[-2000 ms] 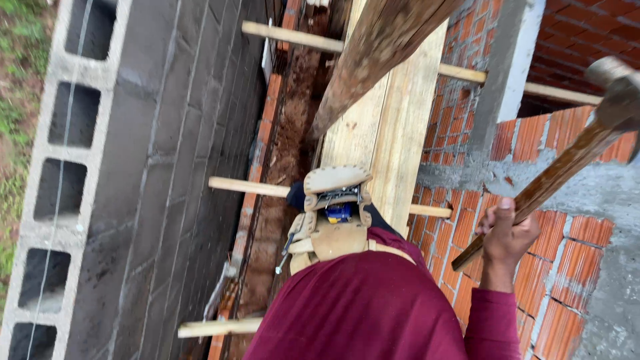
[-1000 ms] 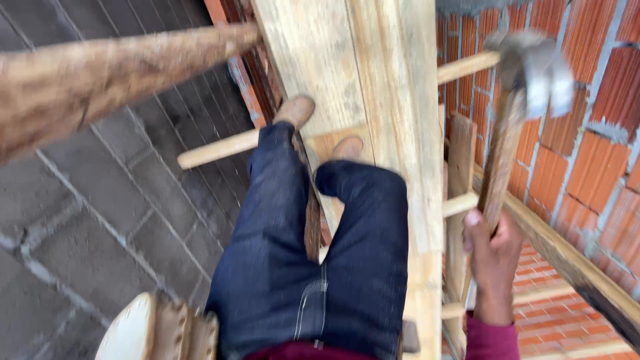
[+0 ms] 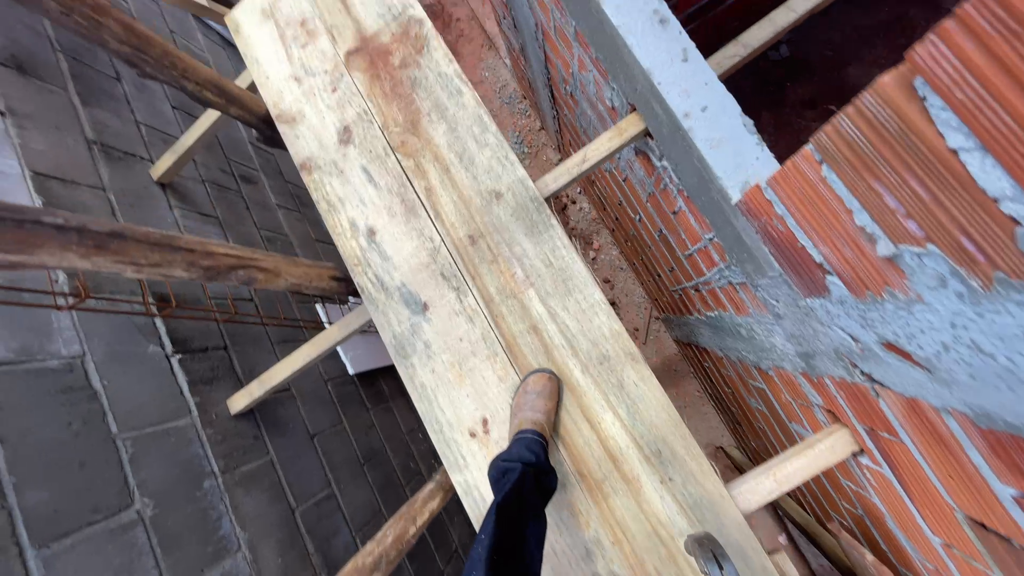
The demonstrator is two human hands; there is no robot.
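Neither of my hands shows in this frame. The metal head of a claw hammer (image 3: 710, 554) pokes in at the bottom edge, over the right side of the planks; its handle is out of view. One brown leather boot (image 3: 536, 400) of mine stands on the seam between two long wooden planks (image 3: 448, 240), below a dark blue trouser leg (image 3: 516, 504). Crosswise wooden bars stick out from under the planks, among them one at the lower right (image 3: 792, 468) that meets the brick wall and one at the left (image 3: 296, 360).
A grey block wall (image 3: 184, 472) lies left of the planks, with round wooden poles (image 3: 168, 250) and a rusty rebar cage (image 3: 184, 308) before it. At the right rises a hollow-brick wall (image 3: 872, 208) with mortar and a concrete column (image 3: 680, 88). Reddish soil (image 3: 616, 272) shows far below.
The view has swung strongly. My right hand, seen earlier gripping the hammer at the right, has left the frame; only the hammer's head shows, low down. One boot shows now, where two did before.
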